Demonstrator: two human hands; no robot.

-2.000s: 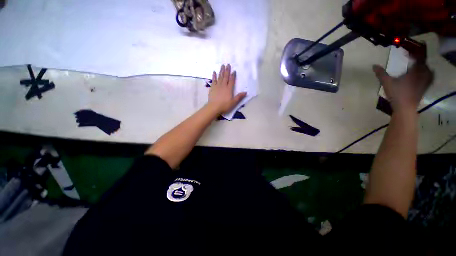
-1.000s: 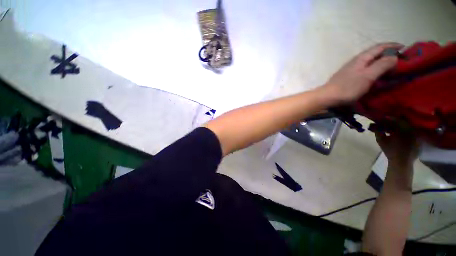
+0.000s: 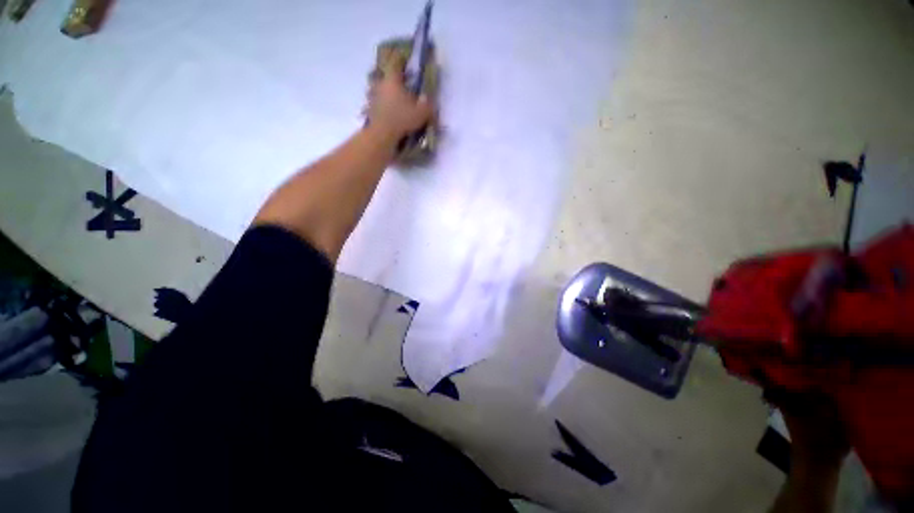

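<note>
The cutting machine's red motor body (image 3: 802,321) fills the lower right, above its grey base plate (image 3: 651,371) on the table. My right hand (image 3: 817,431) is at the handle low on the motor, its fingers mostly hidden. The white paper marker (image 3: 251,100) covers the upper left, with a dark fabric edge showing below. My left hand (image 3: 396,105) is closed on the dark scissors (image 3: 420,50) over a tan weight (image 3: 419,152); whether the scissors are lifted I cannot tell.
Dark fabric offcuts lie on the table (image 3: 702,130), at the left (image 3: 113,208) and in front of the base plate (image 3: 584,456). A white paper sliver (image 3: 559,383) lies by the base plate. Another weight (image 3: 85,18) is at the top left.
My left hand has moved from the paper to the motor top, then across to the scissors on the weight. The motor has swung lower in view. The view has shifted and turned.
</note>
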